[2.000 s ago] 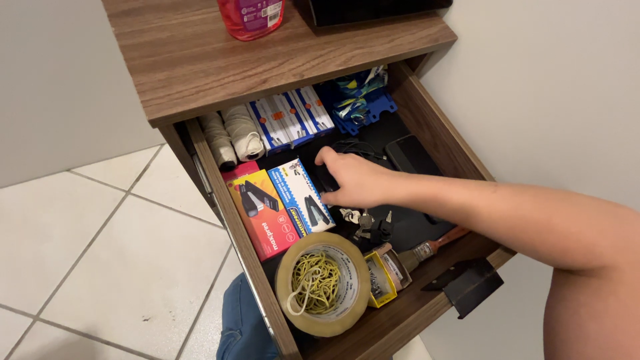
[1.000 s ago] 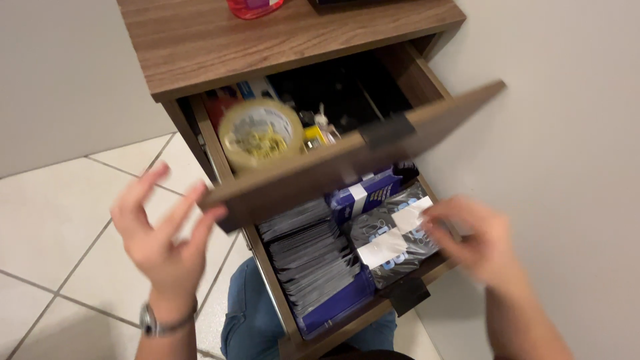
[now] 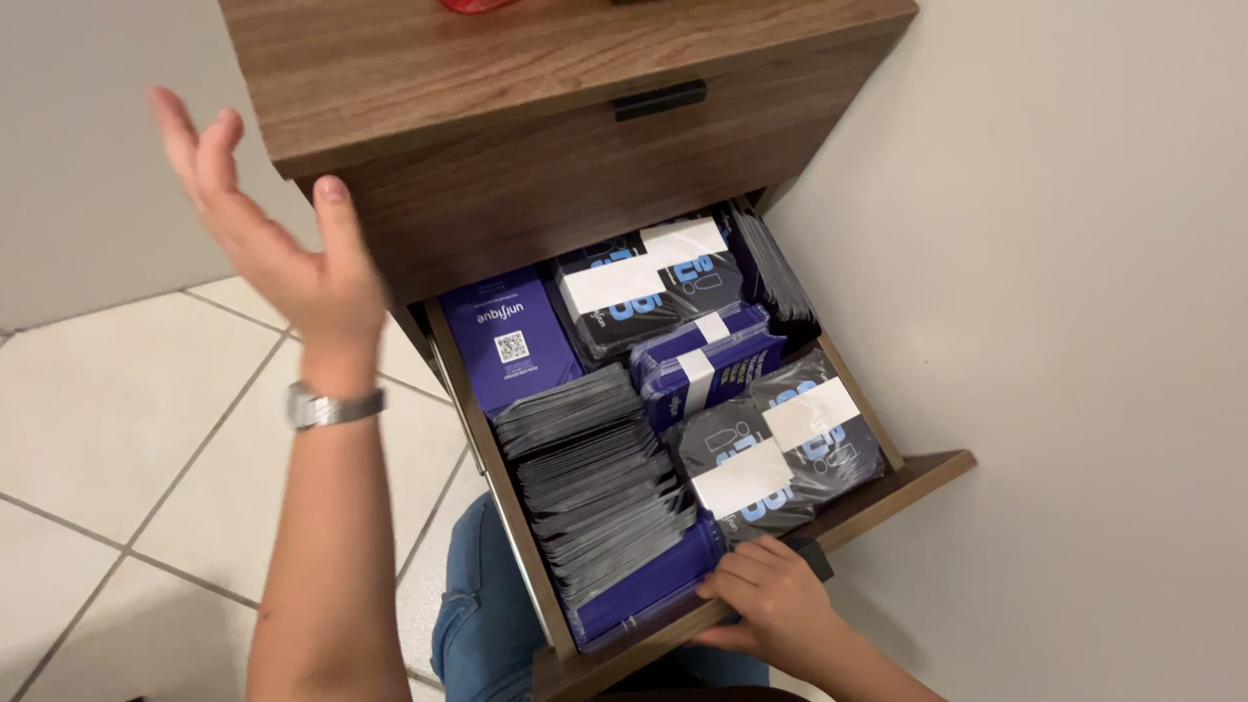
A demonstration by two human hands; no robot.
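With its fingers over the front panel of the lower wooden drawer (image 3: 634,648), my right hand (image 3: 770,595) grips it beside the black handle (image 3: 811,558). My left hand (image 3: 283,234) is raised at the cabinet's left front corner, fingers apart, holding nothing. Inside the drawer lie plastic-wrapped black packs with white bands (image 3: 819,429), banded bundles of purple cards (image 3: 712,361), a long row of thin grey-edged packets (image 3: 604,487) and a flat purple printed piece (image 3: 512,331). The upper drawer (image 3: 585,166) is closed.
The wooden cabinet top (image 3: 575,58) carries a red object (image 3: 476,4), cut off by the view's upper edge. A wall (image 3: 1053,341) stands close on the right. My jeans-clad legs (image 3: 487,595) are under the open drawer, beside the tiled floor (image 3: 127,409).
The upper drawer, open two seconds ago with tape and small boxes showing, is now closed. The lower drawer's contents are more fully exposed. My right hand has moved onto its front panel; my left is raised.
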